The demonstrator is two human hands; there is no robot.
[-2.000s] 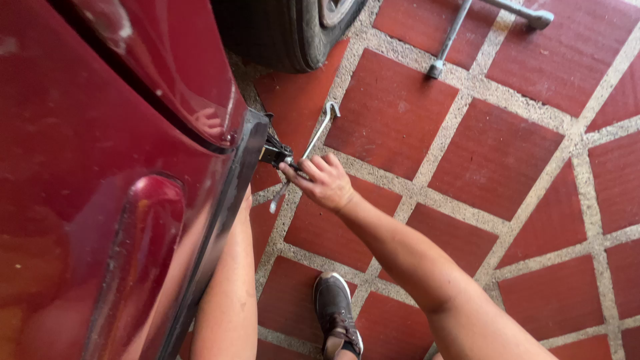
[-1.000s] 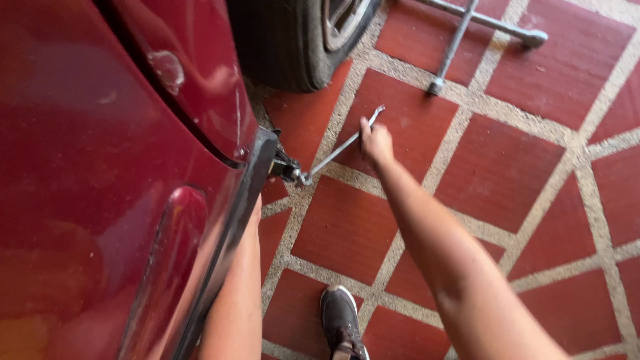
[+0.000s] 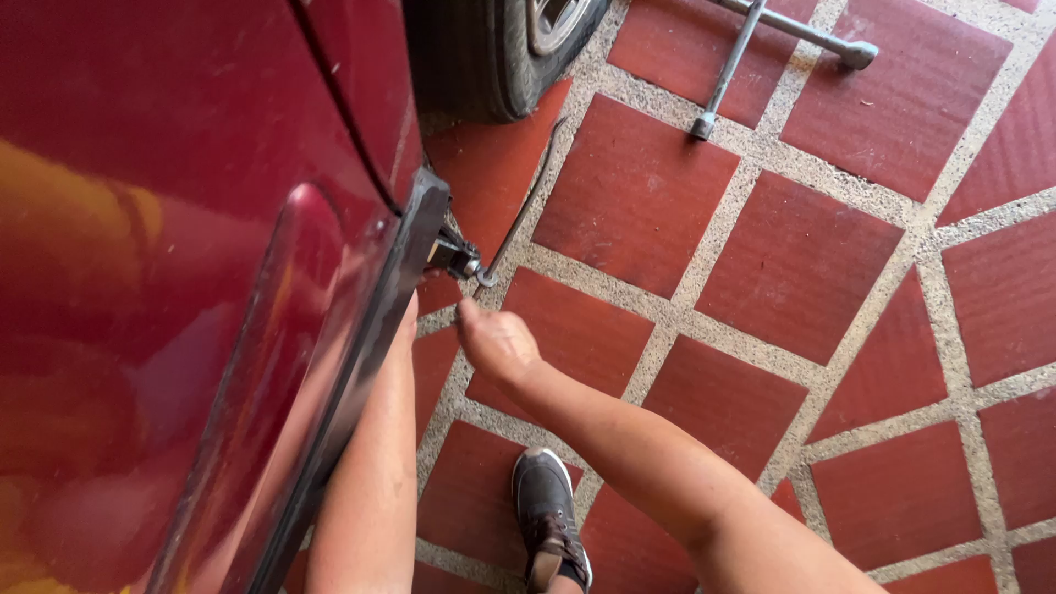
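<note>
A jack (image 3: 454, 257) sticks out from under the dark sill of a red car (image 3: 206, 330). A thin metal crank rod (image 3: 528, 205) with a bent tip meets the jack's end at a ring or eye, and its far end points toward the tire. My right hand (image 3: 499, 342) is just below that joint, its fingers curled around what looks like a short end of the rod; the grip is partly hidden. My left hand (image 3: 431, 275) reaches along the sill to the jack, mostly covered by the car's edge, so its hold cannot be told.
A car wheel with a black tire (image 3: 503, 66) stands above the jack. A cross-shaped lug wrench (image 3: 730, 70) lies on the red tiled floor (image 3: 635, 194) at the upper right. My foot in a dark shoe (image 3: 544, 495) is at the bottom middle.
My right hand was on the rod's far, hooked end a second ago; now it is lower, below the jack's end. The rod has swung toward the tire.
</note>
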